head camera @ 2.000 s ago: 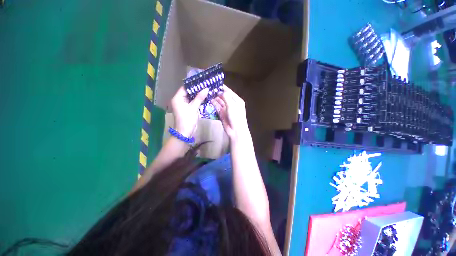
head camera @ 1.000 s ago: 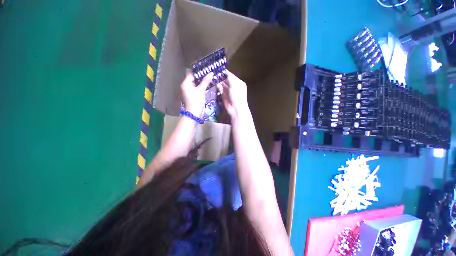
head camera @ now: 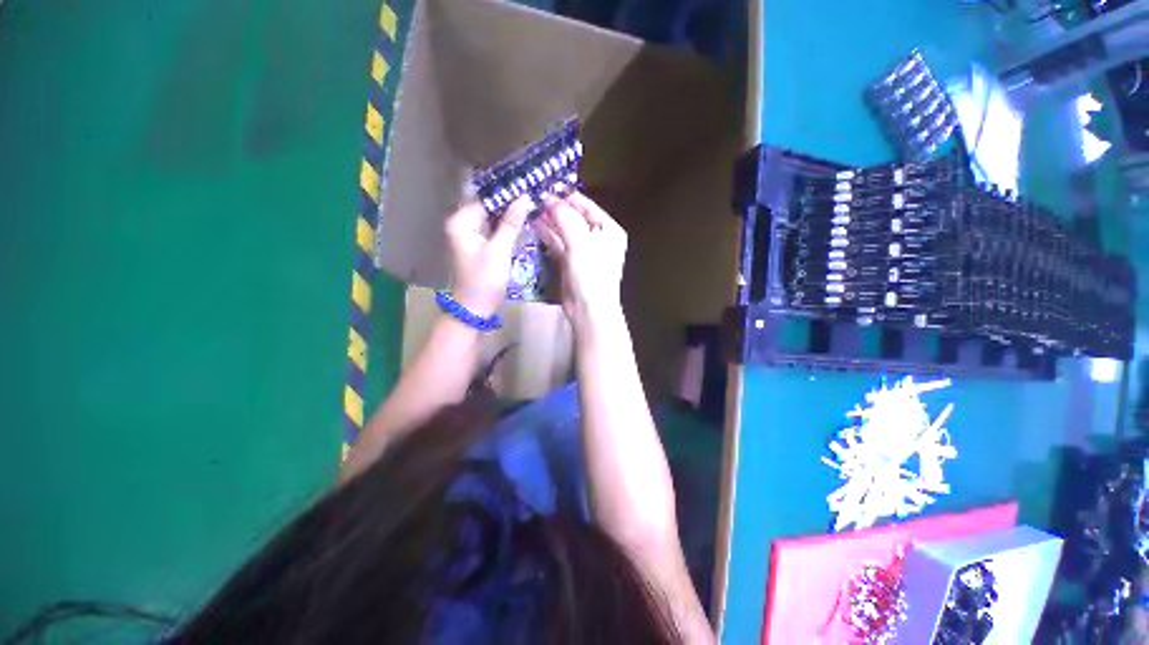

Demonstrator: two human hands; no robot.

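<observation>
A dark PCB panel with a row of white parts is held over the open cardboard carton. My left hand grips its lower left part, with a blue band at the wrist. My right hand pinches the lower right edge of the panel, its fingers bent and close to the left thumb. The fingertips partly hide the panel's lower edge. Small scraps show below, at the carton's bottom between my hands.
On the green bench at right are a black rack full of upright panels, a loose panel, a white strip pile, a red-pink mat, red wires and a white parts box. Yellow-black tape lines the floor.
Both hands stay over the carton with the panel, which has risen slightly from its place two seconds ago. My right fingers have closed in nearer to the left thumb at the panel's lower edge.
</observation>
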